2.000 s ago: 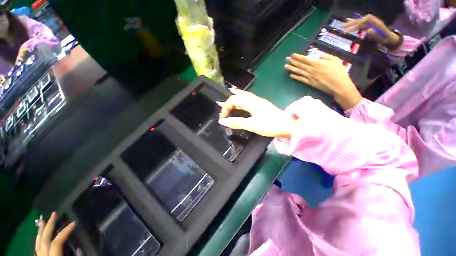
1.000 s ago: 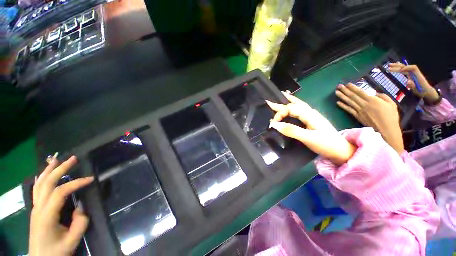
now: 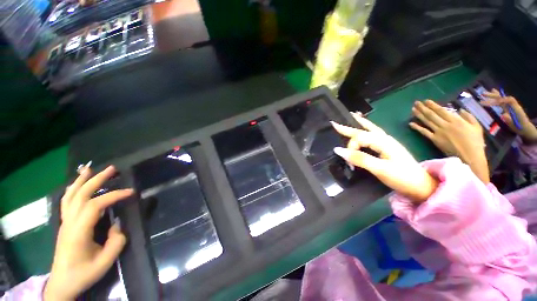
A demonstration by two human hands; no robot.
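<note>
A black foam phone tray (image 3: 212, 138) lies on the green bench with dark smartphones in its recesses. Two middle phones, one left of centre (image 3: 181, 220) and one right of centre (image 3: 262, 176), show dark faces with glare and small red marks. My left hand (image 3: 88, 226) is over the leftmost phone (image 3: 121, 282), fingers spread, partly hiding it. My right hand (image 3: 383, 156) is over the rightmost phone (image 3: 315, 144), thumb and index finger apart near its face. Neither hand grips a thing; fingertip contact is unclear.
Behind the tray is another dark tray or surface (image 3: 147, 106). A yellowish wrapped post (image 3: 338, 53) stands behind the right end. At right, another person's hands (image 3: 453, 132) are over lit phones (image 3: 476, 111). A white strip (image 3: 26, 217) is at left; clear gridded trays (image 3: 112, 44) at far left.
The view has turned, so the tray lies more level and further right in the picture. My left hand, first cut off at the lower edge, now shows fully over the leftmost phone. My right hand stays over the rightmost phone.
</note>
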